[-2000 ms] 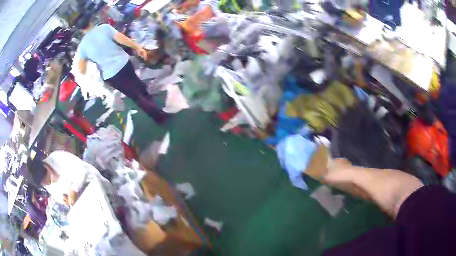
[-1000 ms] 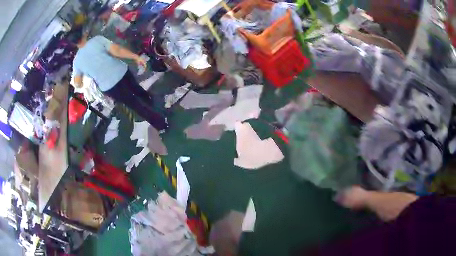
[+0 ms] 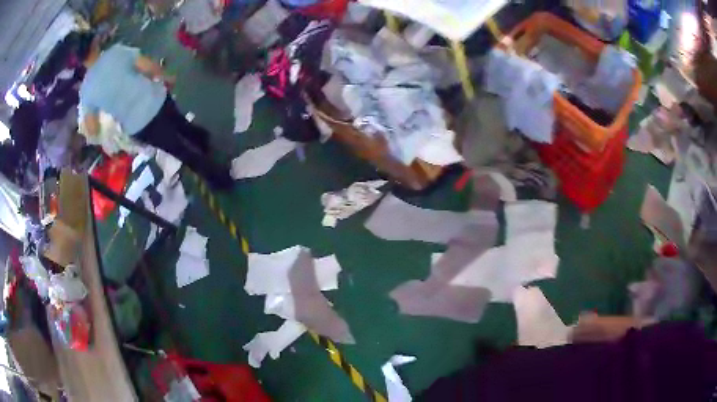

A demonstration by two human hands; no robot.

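My right hand (image 3: 601, 327) shows only as a small, blurred, skin-coloured strip at the lower right, above my dark sleeve (image 3: 582, 365). Its fingers cannot be made out. My left hand is not in view. Flat pale pieces lie scattered on the green floor in front of me: a white piece (image 3: 531, 235), a greyish pink piece (image 3: 440, 301) and a pinkish piece (image 3: 541, 316) close to my hand. Whether they are cloth or paper cannot be told. No contact between my hand and them is clear.
An orange basket (image 3: 591, 129) sits on a red one (image 3: 590, 177) at the upper right. A box of pale cloth (image 3: 393, 110) stands ahead. A person in a light blue top (image 3: 123, 89) bends at the left, beyond a long board (image 3: 90, 302). A red crate (image 3: 216, 381) is lower left.
The view has swung right and forward across the floor. The baskets and floor pieces now show nearer, and my right forearm, clear before, is mostly hidden or cut off.
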